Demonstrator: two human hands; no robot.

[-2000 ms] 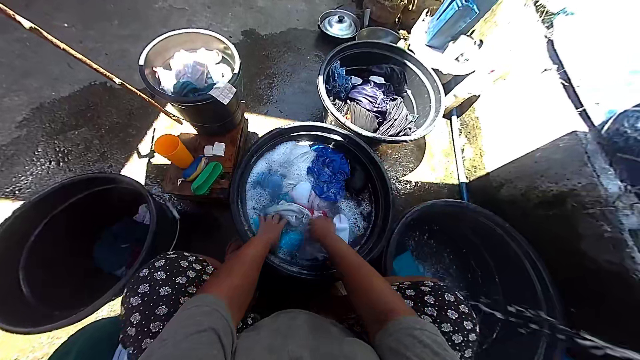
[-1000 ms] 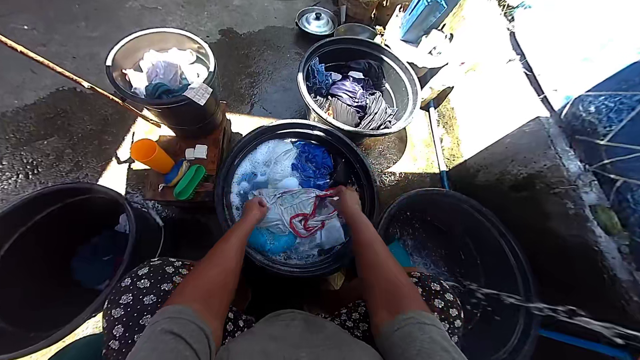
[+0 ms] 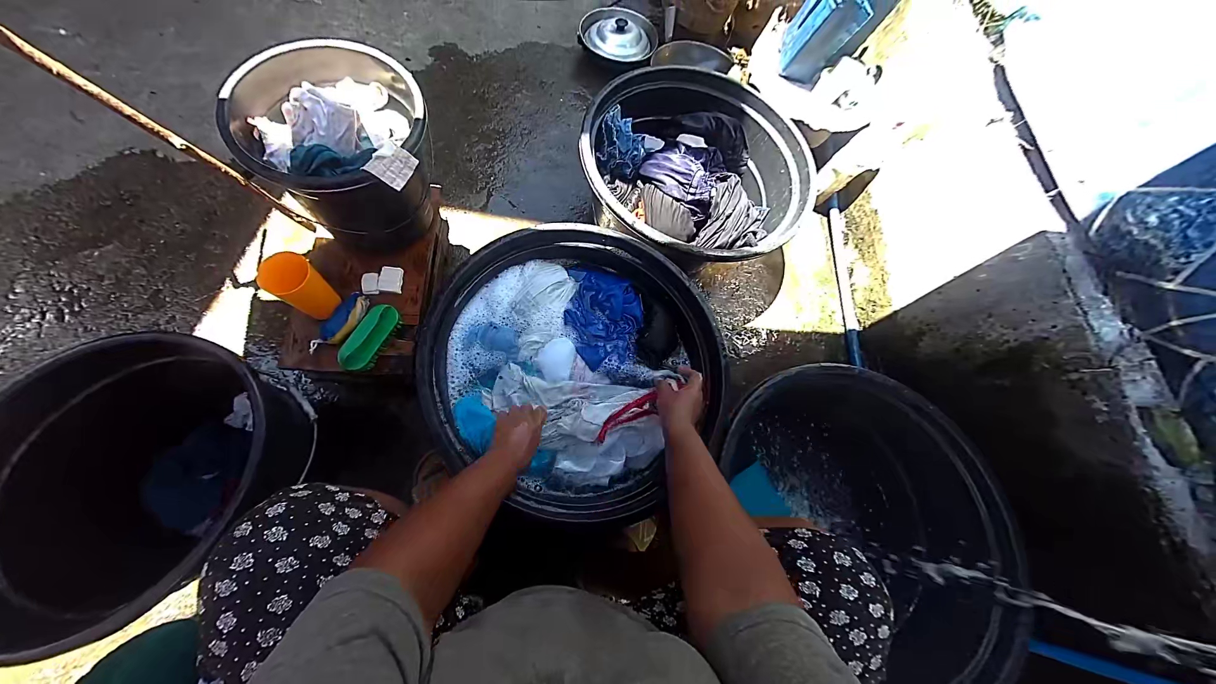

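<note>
A black round tub (image 3: 570,237) of sudsy water stands before me with wet laundry in it. My left hand (image 3: 519,433) grips the near left part of a white cloth (image 3: 560,404) with red trim. At the tub's right side my right hand (image 3: 680,399) holds the same cloth's other end, by the red trim. Beyond the white cloth lie a bundled blue garment (image 3: 606,318) and a pale cloth (image 3: 543,299) in the foam. A bright blue cloth (image 3: 473,423) floats just left of my left hand.
Several tubs surround me: one with dark clothes (image 3: 708,190), a bucket with white clothes (image 3: 328,119), a left tub (image 3: 133,347) and a right tub (image 3: 879,408) under a stream of water (image 3: 1007,594). An orange cup (image 3: 298,285) and green brush (image 3: 369,337) lie on a wooden stand (image 3: 418,285).
Two seconds ago both hands were down in the wash. One second ago they held the white cloth up between them; now it lies lower on the water, my right hand further right.
</note>
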